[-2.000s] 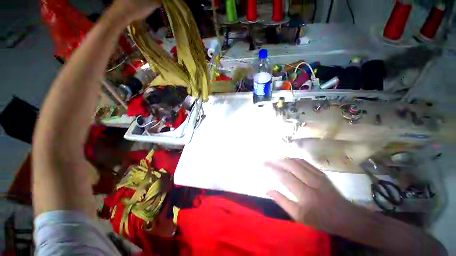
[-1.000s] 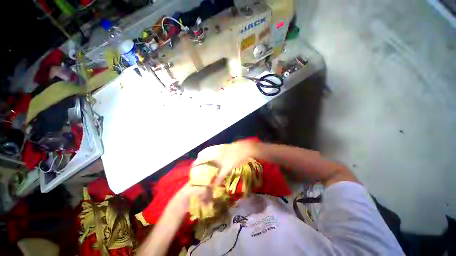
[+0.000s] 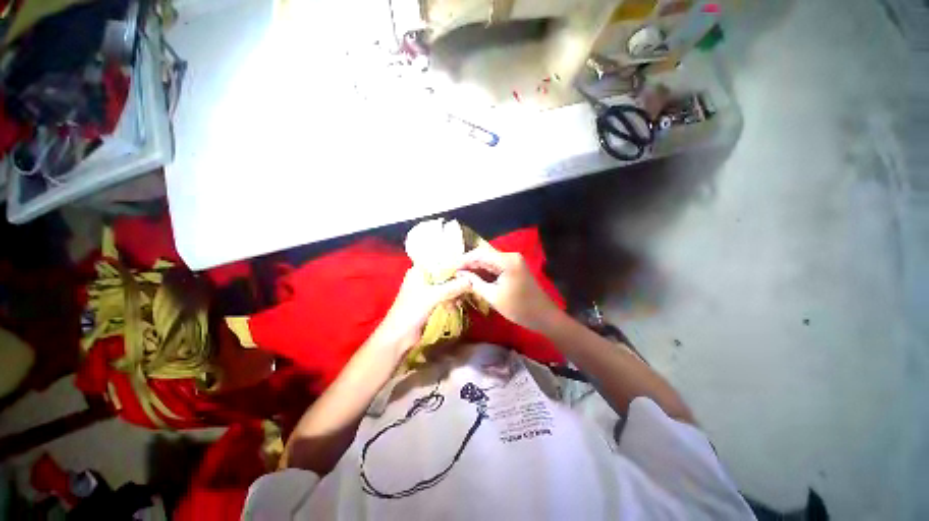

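A bundle of yellow strips is over my lap, its upper end pale in the glare. My left hand holds the bundle from the left. My right hand grips it from the right, its fingers meeting those of my left hand. The exact finger hold is too small to tell. Red cloth lies across my lap beneath the bundle, with a small yellow corner piece at its left edge.
The white machine table is just ahead, with snips, black-handled scissors and part of the sewing machine. A scrap tray is at upper left. A red pile with yellow bands is at left.
The yellow bundle went from raised at the back left down to my lap. Both hands came together on it, and are now closer at its upper part. The view has tilted down.
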